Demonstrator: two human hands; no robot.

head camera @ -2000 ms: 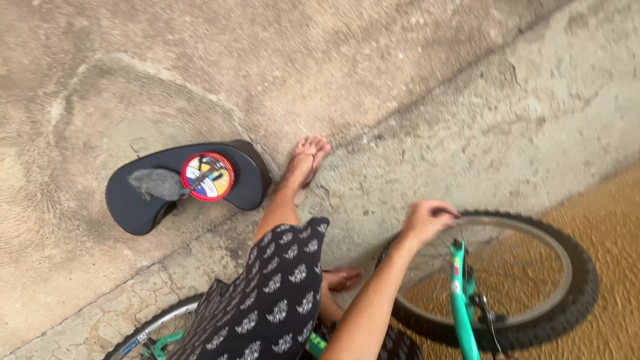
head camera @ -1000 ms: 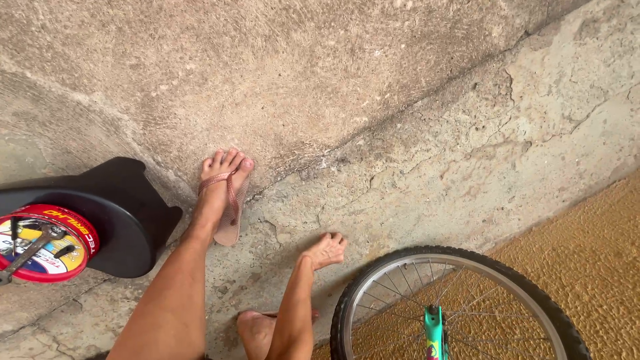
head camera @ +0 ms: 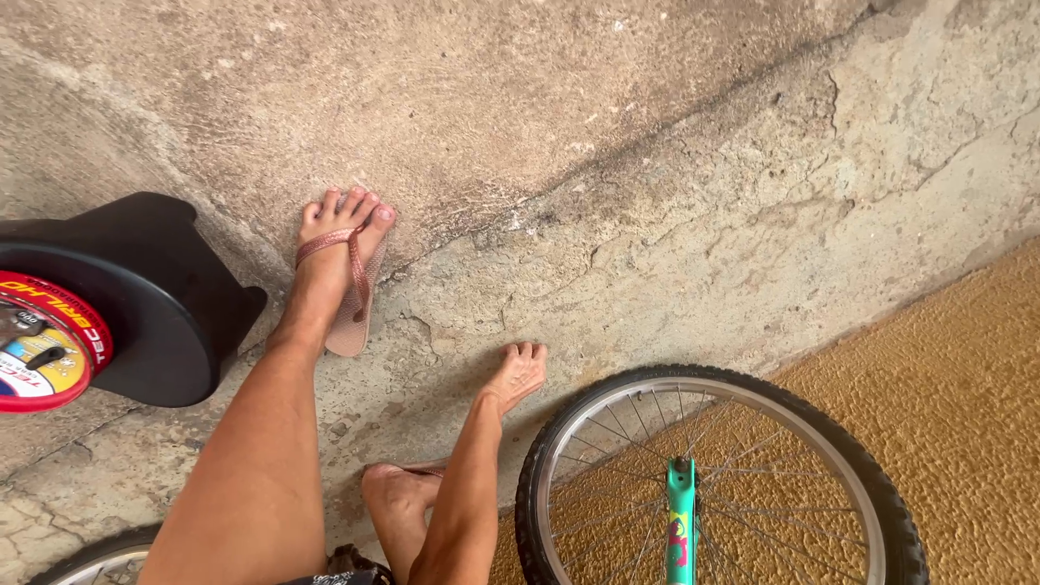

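My right hand (head camera: 520, 378) reaches down to the concrete floor, its fingers bent and their tips hidden beneath it; whether it holds something cannot be told. Just right of it stands a bicycle wheel (head camera: 650, 375) with a knobby tire and wire spokes. A green fork leg (head camera: 681, 520) with a pink and yellow decal meets the wheel's hub. My left hand is out of view. At the left, a round red-rimmed tin (head camera: 97, 325) with small dark metal parts on it rests on a black plastic stool (head camera: 162, 268).
My foot in a pink flip-flop (head camera: 349, 325) is on the cracked concrete floor (head camera: 650, 203). The other foot (head camera: 398, 487) is lower, behind my forearm. Part of another tire (head camera: 97, 552) shows at the bottom left. A textured ochre wall (head camera: 959, 366) rises at the right.
Two seconds ago my right hand was up at the end of the green fork leg; it then went down to the floor and has stayed low there. The view has moved closer.
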